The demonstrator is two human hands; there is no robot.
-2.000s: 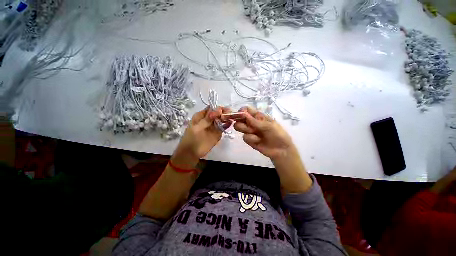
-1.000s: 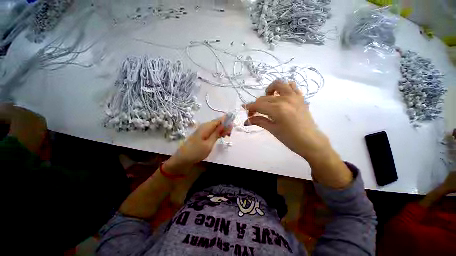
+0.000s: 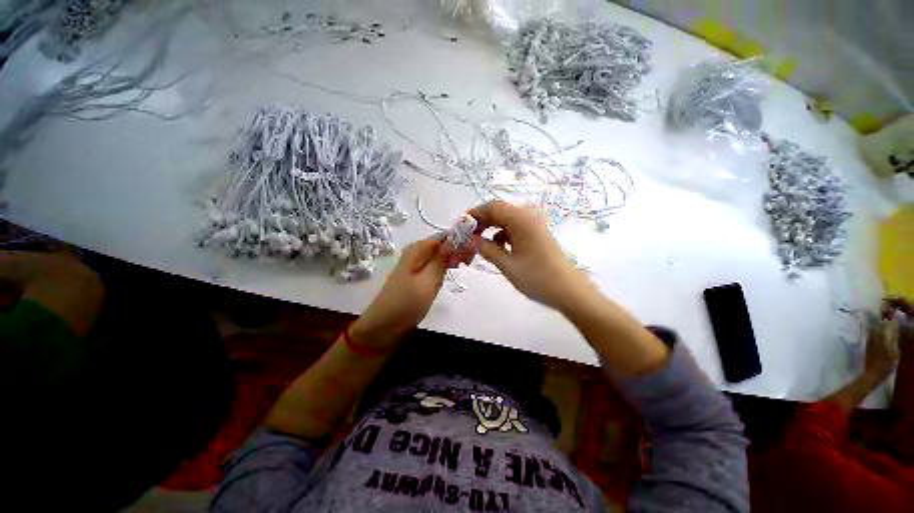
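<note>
A small white cord bundle (image 3: pixel 462 234) is between my hands above the table's front edge. My left hand (image 3: pixel 419 279) grips it from the left, a short cord end sticking up beside the fingers. My right hand (image 3: pixel 521 250) has its fingertips at the bundle's right and top side. The fingers hide part of it. Loose tangled white cords (image 3: pixel 511 165) lie just behind my hands. A dense pile of cord bundles (image 3: pixel 306 190) lies left of my hands, white knobs toward the front edge.
A black smartphone (image 3: pixel 733 332) lies at right. Other bundle heaps are at back centre (image 3: pixel 579 68) and right (image 3: pixel 805 205), with a filled clear bag (image 3: pixel 717 100) between. Small dark-tipped pieces (image 3: pixel 331 27) lie at the back. Another person's hand (image 3: pixel 882 346) is at far right; a bent limb is at far left.
My right hand has come back from the tangled cords to the bundle beside my left hand. The camera view has turned, so the phone and the right heap appear further left.
</note>
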